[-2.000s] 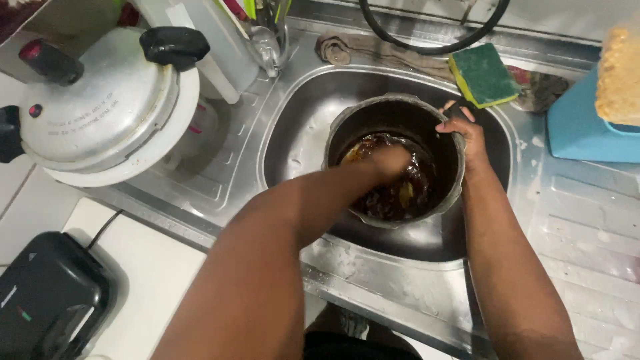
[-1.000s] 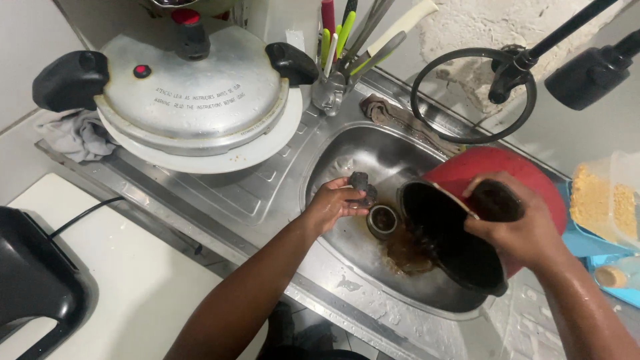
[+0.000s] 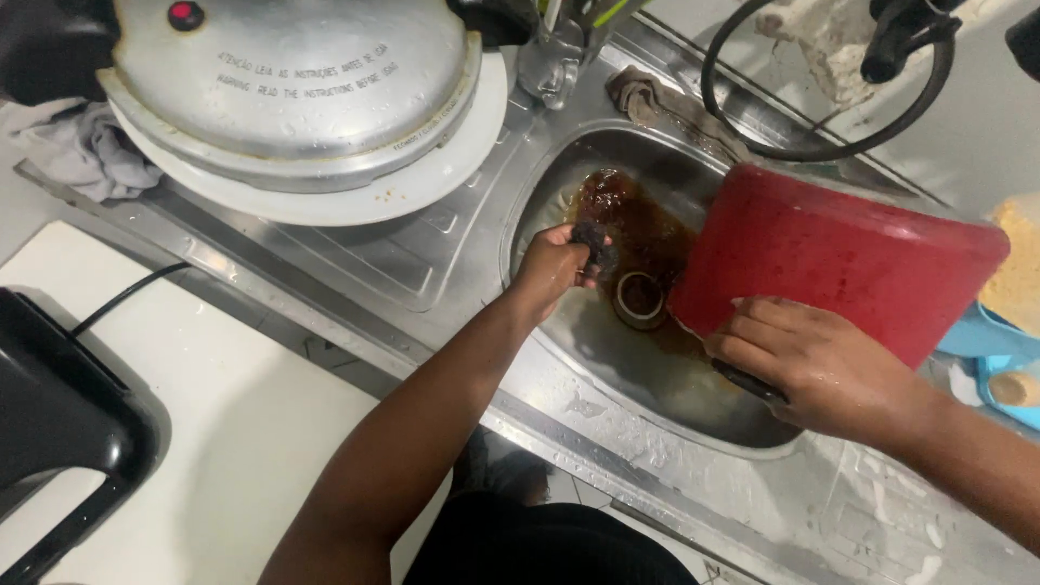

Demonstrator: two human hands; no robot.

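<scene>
My right hand (image 3: 812, 366) grips the dark handle of a red pot (image 3: 837, 260), which is tipped on its side over the right part of the steel sink (image 3: 528, 203), its mouth toward the basin. Over the basin's left side, my left hand (image 3: 556, 264) holds a dark scouring pad (image 3: 591, 246). Brown liquid (image 3: 630, 211) spreads across the basin floor around the drain (image 3: 639, 299). The pot's inside is hidden from view.
A pressure cooker lid (image 3: 292, 81) lies on a white plate (image 3: 325, 207) at the upper left, beside a grey cloth (image 3: 97, 154). A brown rag (image 3: 666, 106) and a black hose (image 3: 707, 73) are behind the sink. A black appliance (image 3: 73, 406) stands at lower left.
The pot, upright in the sink two seconds ago, has been tipped onto its side. My left hand has come out of it with the pad. Brown liquid has spread over the basin.
</scene>
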